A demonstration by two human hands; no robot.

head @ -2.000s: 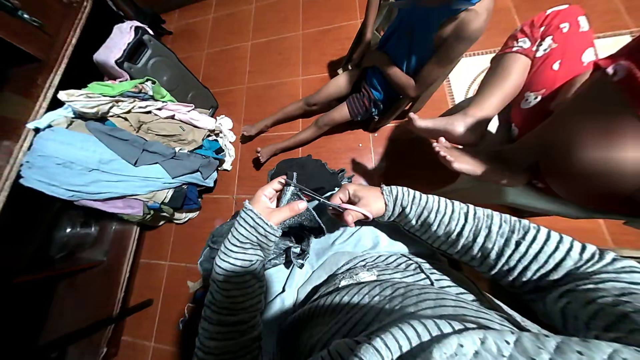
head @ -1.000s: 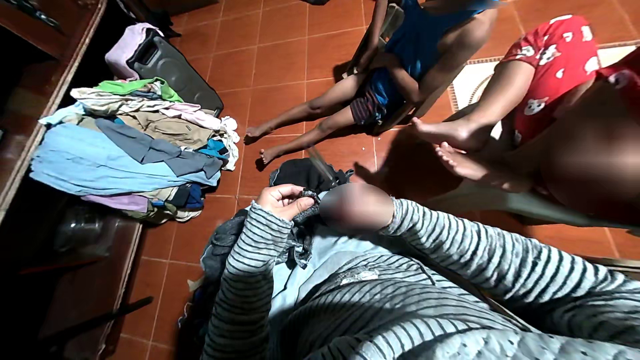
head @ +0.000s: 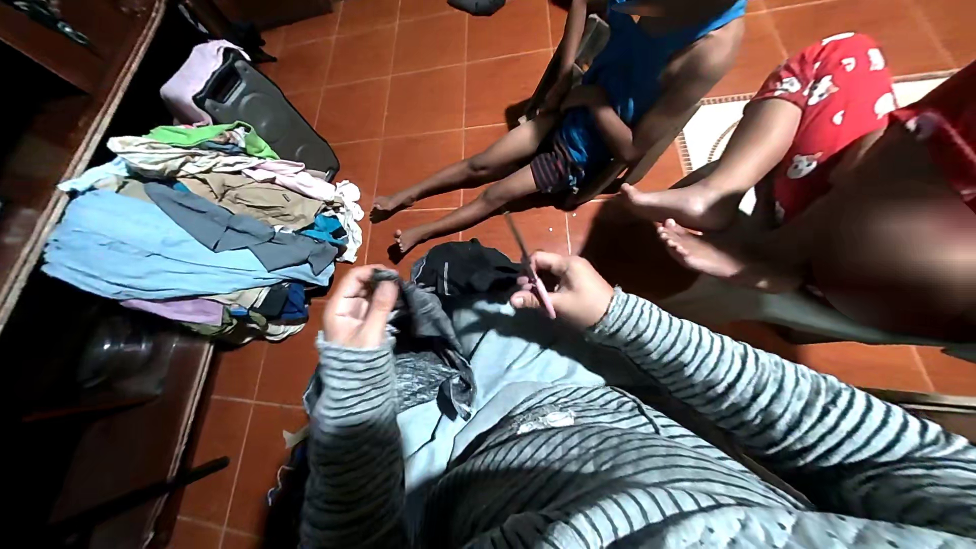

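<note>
My left hand (head: 360,309) pinches the edge of a dark grey garment (head: 435,324), which hangs from the fingers and spreads over my lap. To its right, my right hand (head: 568,290) holds scissors (head: 540,292) with pink handles, their narrow blade pointing up and away from me, apart from the garment. Black cloth (head: 465,267) lies just beyond the lap, between the two hands. Under the grey garment, light blue cloth (head: 503,343) covers my legs.
A heap of clothes (head: 191,236) lies at the left beside a dark speaker-like case (head: 267,114) and a wooden cabinet edge (head: 99,130). Ahead, a seated person's bare legs (head: 488,164) stretch over the tiled floor (head: 427,84). Another person's feet (head: 701,229) are at the right, near a patterned mat (head: 698,137).
My hands, close together over the grey garment before, are now wide apart. The left has moved left with the garment's edge; the right has moved right with the scissors.
</note>
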